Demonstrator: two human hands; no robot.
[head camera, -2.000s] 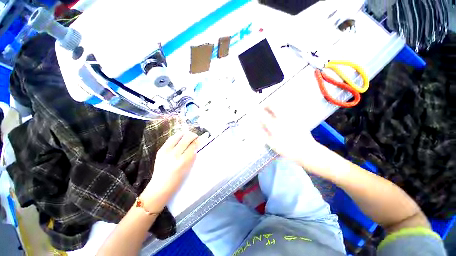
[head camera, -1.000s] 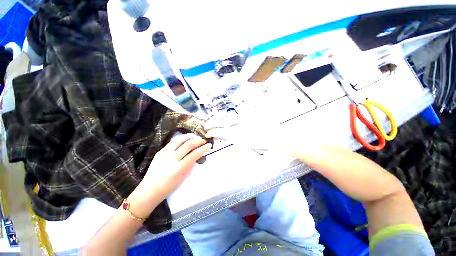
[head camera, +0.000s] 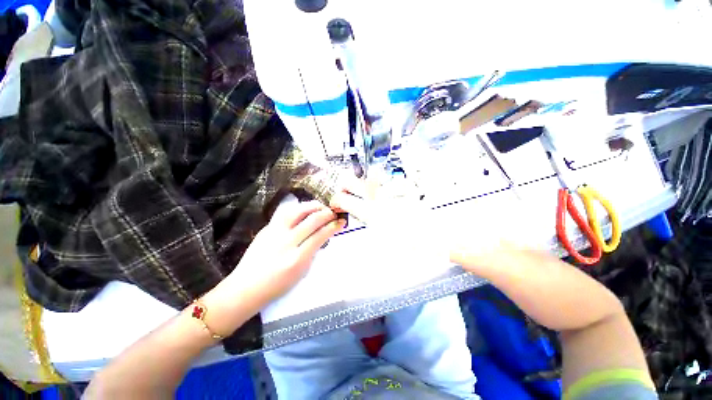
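The dark plaid garment piece (head camera: 152, 187) lies in a large heap left of the needle area, its lighter, glare-lit edge reaching the presser foot (head camera: 363, 166) of the white sewing machine (head camera: 468, 35). My left hand (head camera: 285, 242) pinches this edge just in front of the foot. My right hand (head camera: 410, 226) is largely washed out by glare; its fingertips show at the same edge, beside my left fingertips, and hold it. The needle point cannot be made out.
Scissors (head camera: 587, 226) with red and yellow loops lie at the bed's right. A dark phone (head camera: 515, 139) and small brown pieces (head camera: 488, 114) show beside the machine head. A measuring strip (head camera: 375, 311) runs along the table's front edge. More dark plaid cloth (head camera: 663, 305) lies at right.
My right hand has come left from over the bed to the cloth edge beside my left hand. The view has turned and shifted, so the machine head appears farther right and higher.
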